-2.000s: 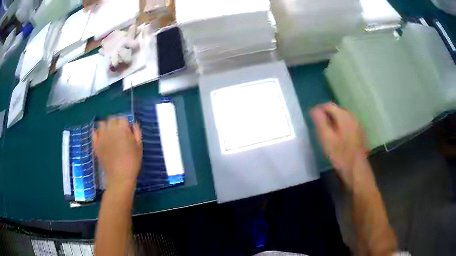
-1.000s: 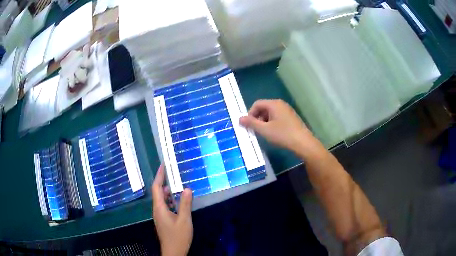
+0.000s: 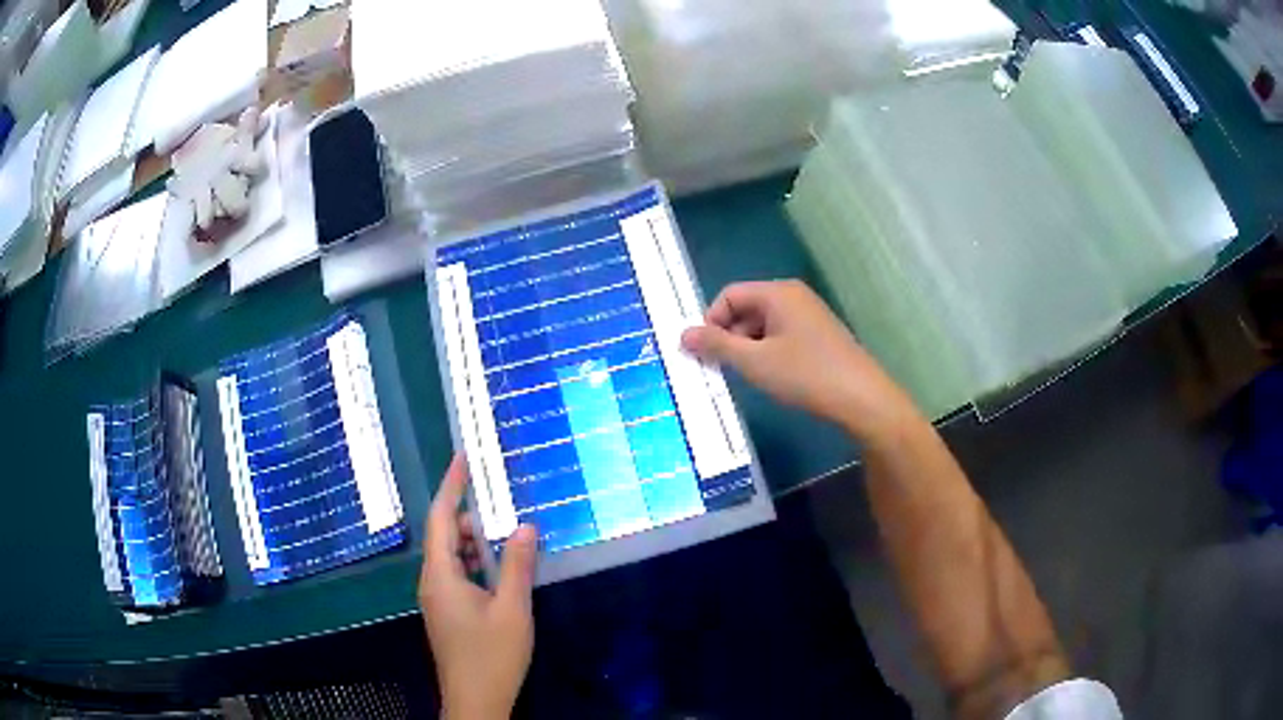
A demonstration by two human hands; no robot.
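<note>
A shiny blue solar cell sheet (image 3: pixel 563 380) with pale cross lines and white side strips lies on a slightly larger whitish sheet (image 3: pixel 598 566) at the bench's front edge. My left hand (image 3: pixel 481 598) is at its lower left corner, thumb on top and fingers at the left edge. My right hand (image 3: pixel 767 345) has thumb and forefinger together at the right edge, on the white strip. The fingertips under the sheet are hidden.
Two piles of blue cell sheets (image 3: pixel 313 450) lie at left on the green bench (image 3: pixel 303 619). A tall white sheet stack (image 3: pixel 493 99) stands behind. Greenish sheet stacks (image 3: pixel 971 239) are at right. A phone (image 3: pixel 346 176) and gloves (image 3: pixel 218 176) lie back left.
Two seconds ago my left hand was at the left piles and the work spot had no blue sheet. The blue sheet now lies there with both hands on it. Over the last second it turned slightly.
</note>
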